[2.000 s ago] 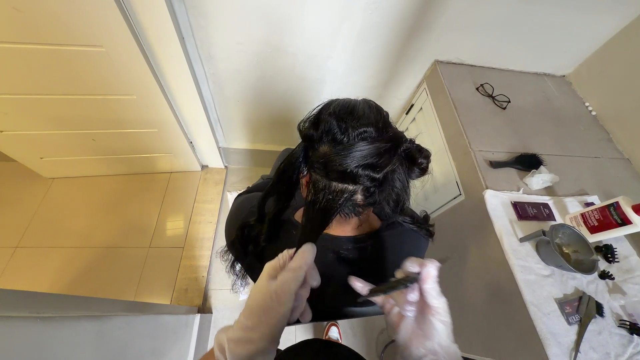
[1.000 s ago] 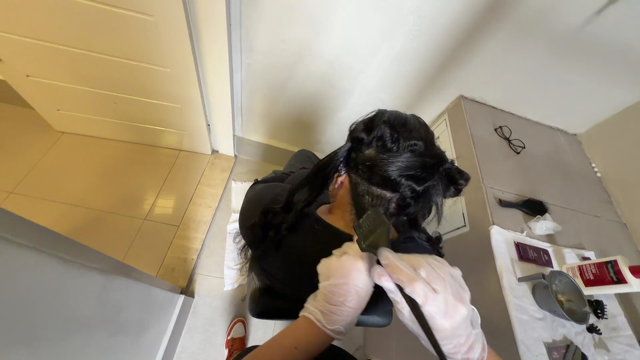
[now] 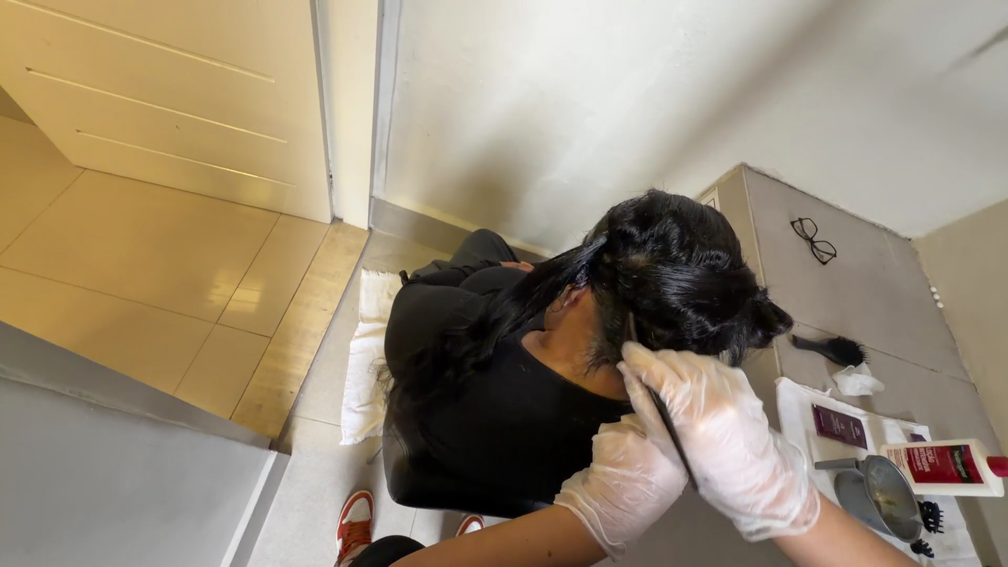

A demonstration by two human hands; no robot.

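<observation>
A seated person in a black top has long black hair [image 3: 669, 260], partly gathered up in sections, with the back of the head towards me. My right hand [image 3: 720, 429], in a translucent glove, grips a dark thin-handled tool [image 3: 669, 429] near the nape; the fingers hide part of it, and its tip lies against the hair. My left hand [image 3: 630, 476], also gloved, is just below and beside the right one, under the nape. Its fingers are mostly hidden, so whether it holds hair cannot be told.
At right, a tiled counter [image 3: 827, 299] bears eyeglasses [image 3: 813, 241], a black hairbrush [image 3: 833, 348], crumpled tissue [image 3: 858, 380], a purple box [image 3: 839, 426], a Neutrogena bottle [image 3: 941, 466], a grey bowl [image 3: 878, 496] and black claw clips [image 3: 931, 517]. A black chair [image 3: 465, 492] supports the person.
Two seconds ago my hands were apart; now they are together at the nape. The tint brush head seen one second ago no longer shows. The view has shifted.
</observation>
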